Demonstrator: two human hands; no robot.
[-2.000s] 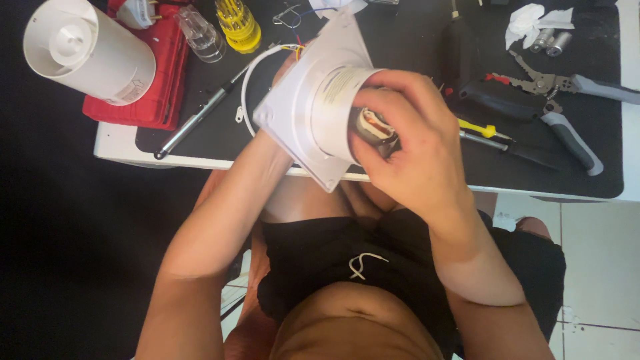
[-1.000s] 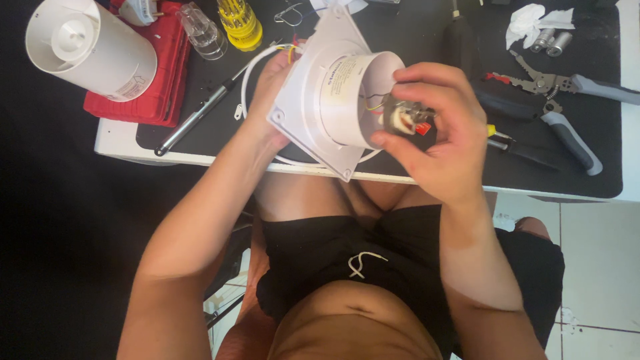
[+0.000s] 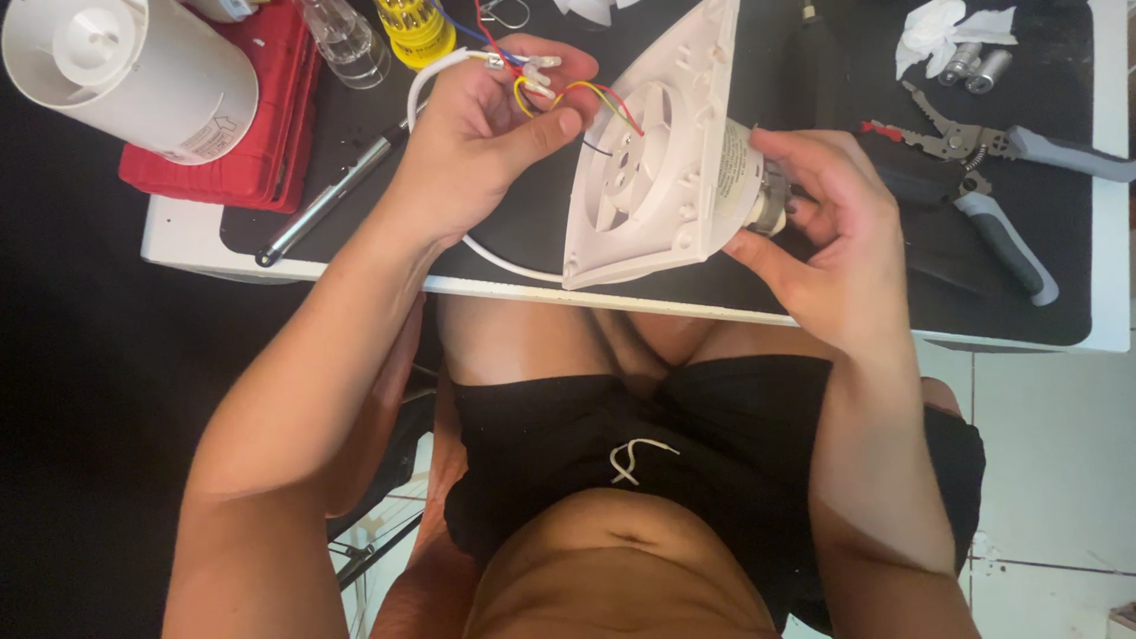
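My right hand (image 3: pixel 834 213) grips the round collar of a white plastic fan housing (image 3: pixel 701 169), which is tilted so the back of its square plate faces left. Part of a small motor (image 3: pixel 770 202) shows at the collar's mouth, beside my fingers. Red, yellow and dark wires (image 3: pixel 581 86) come out through the hub. They run to clear-sleeved wire connectors (image 3: pixel 538 76) at my left hand (image 3: pixel 506 133), whose thumb and fingers are curled around the wires. A white cable (image 3: pixel 424 75) passes by that hand and down behind the wrist.
A white plastic cylinder (image 3: pixel 191 98) and a red case (image 3: pixel 213 182) are at left, near a clear glass bottle (image 3: pixel 346 44), a yellow bit holder (image 3: pixel 413 31) and a metal pen-like tool (image 3: pixel 324 200). Wire strippers (image 3: pixel 963 142), batteries (image 3: pixel 987 71) and crumpled tissue (image 3: pixel 932 31) lie right.
The housing has turned so the plate's back shows. My left hand has come from behind the plate to the wires. The motor, outside the collar a second ago, is now partly in it.
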